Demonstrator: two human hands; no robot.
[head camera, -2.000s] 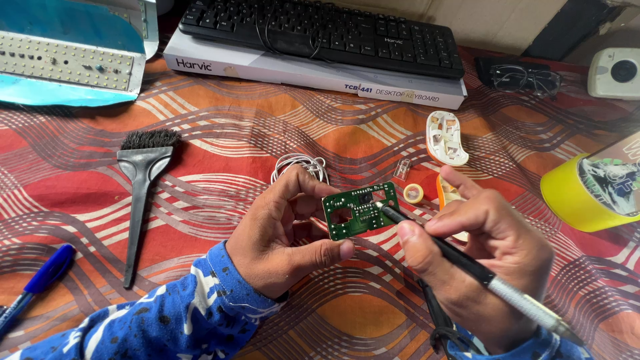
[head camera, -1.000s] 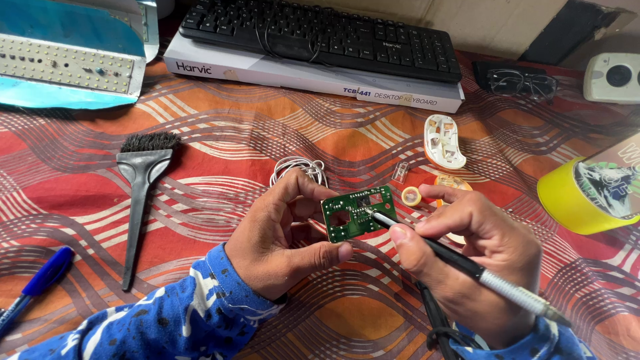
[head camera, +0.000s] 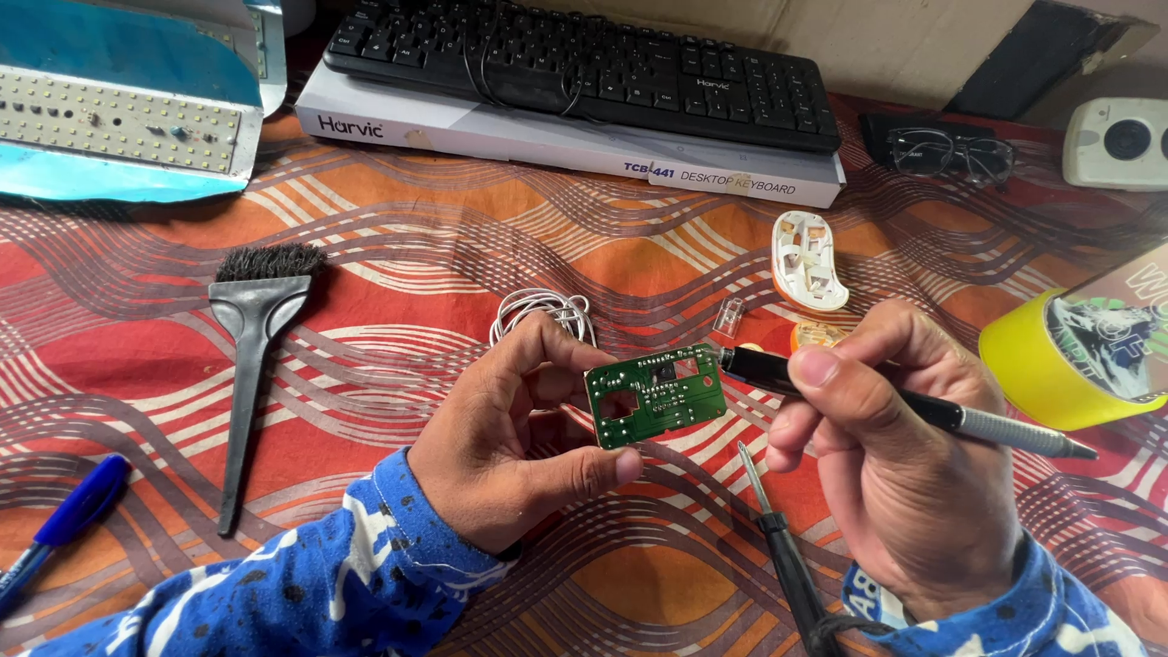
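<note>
My left hand grips a small green circuit board by its left end, solder side facing up. Between the thumb and fingers of my right hand is a black and silver pen-shaped tool; one end of it is at the board's top right corner. Whether it touches is not plain. A coiled white cable lies behind my left hand. A screwdriver with a black handle rests below the board. Beyond my right hand are a white mouse shell, a small clear plastic part and an orange piece.
A black keyboard lies on its white box at the back. An LED panel is back left, a black brush and blue pen left. Glasses, a white device and a yellow cup-like object stand right.
The tool's end has moved from the middle of the board to its top right corner, and my right hand has turned. More of the screwdriver shows. My left hand keeps its hold on the board.
</note>
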